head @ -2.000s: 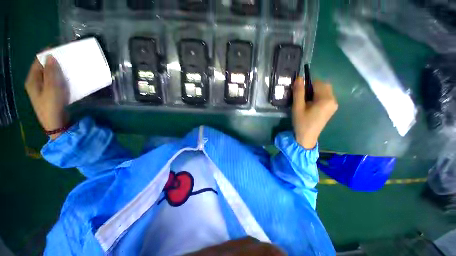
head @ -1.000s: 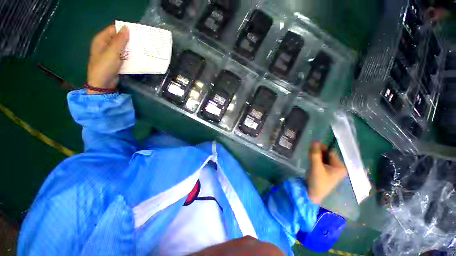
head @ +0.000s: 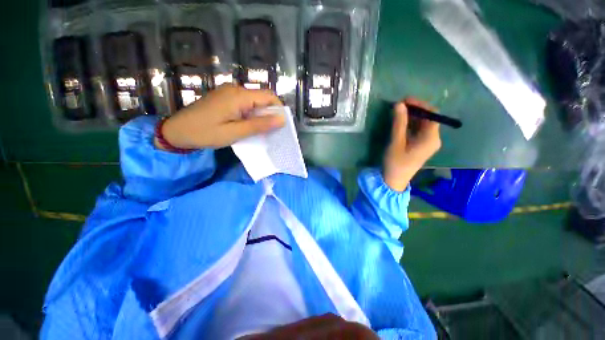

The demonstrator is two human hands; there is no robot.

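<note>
My left hand (head: pixel 222 119) holds the white label sheet (head: pixel 272 149) by its upper edge, in front of my chest, with a dense dot pattern showing. My right hand (head: pixel 412 143) holds black tweezers (head: pixel 432 116) over the mat, right of the tray. The clear blister tray (head: pixel 361 99) holds a near row of black phones, back side up, with white labels. The rightmost phone (head: pixel 324 70) is fully visible; my left hand partly covers two of the others. No label can be made out at the tweezers.
A long whitish plastic strip (head: pixel 494 66) lies right of the tray. Bagged black parts (head: pixel 587 73) are at the far right. A blue stool (head: pixel 491 194) stands below the bench edge, over the green floor with a yellow line (head: pixel 60 216).
My left hand has brought the sheet from the tray's left side to the front of my chest. My right hand stays right of the tray. The camera view has turned.
</note>
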